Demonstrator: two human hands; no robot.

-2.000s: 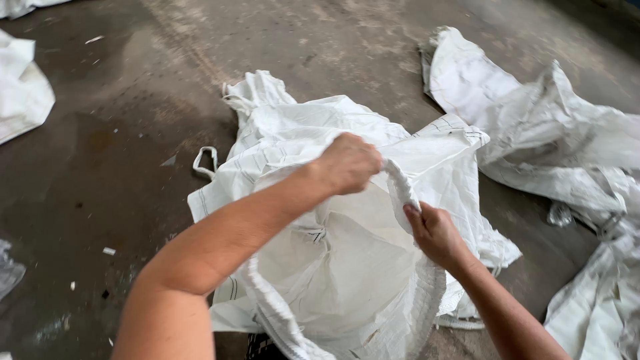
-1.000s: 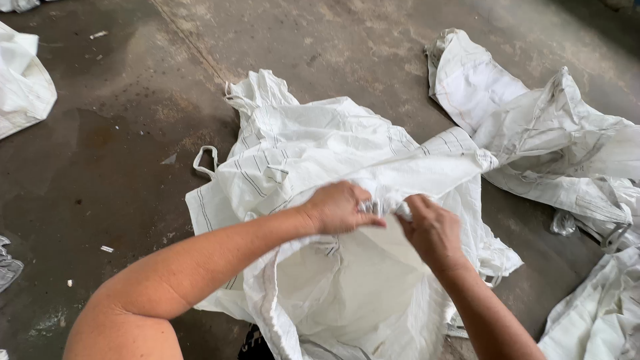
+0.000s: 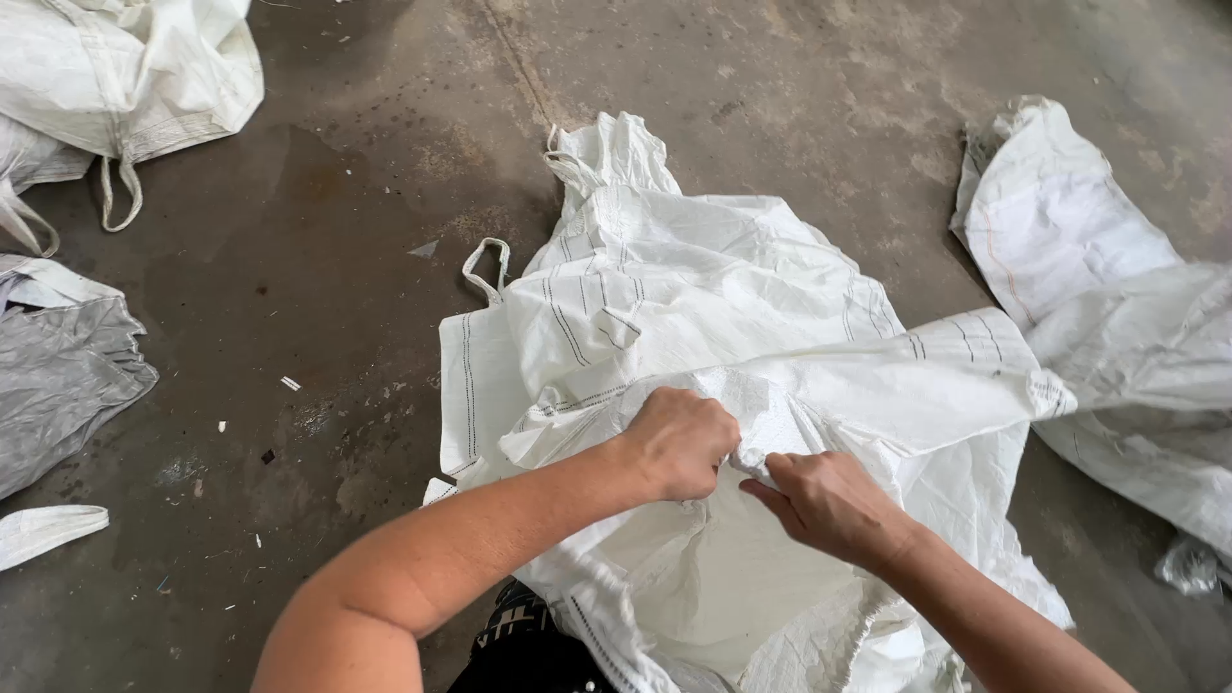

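A large white woven fabric bag (image 3: 693, 279) with dark stitch lines lies spread on the floor below me, its mouth facing me. My left hand (image 3: 683, 443) is closed on the bunched fabric at the bag's upper rim. Just to its right, my right hand (image 3: 828, 500) grips the same rim with the thumb along the fabric, a short stretch of cloth between the two fists. A narrow fabric loop (image 3: 488, 272) sticks out at the bag's left side. A folded flap (image 3: 924, 375) stretches rightward from my hands.
More white woven bags lie at the upper left (image 3: 125, 67) and on the right (image 3: 1078, 221). A grey crumpled bag (image 3: 67, 375) and a strap end (image 3: 53, 532) are at the left edge. Small scraps dot the concrete floor (image 3: 318, 289). Clear plastic (image 3: 1189, 565) lies at the lower right.
My hands were apart on the raised rim two seconds ago; they have come close together, lower on the rim. The upper rim has folded down between them.
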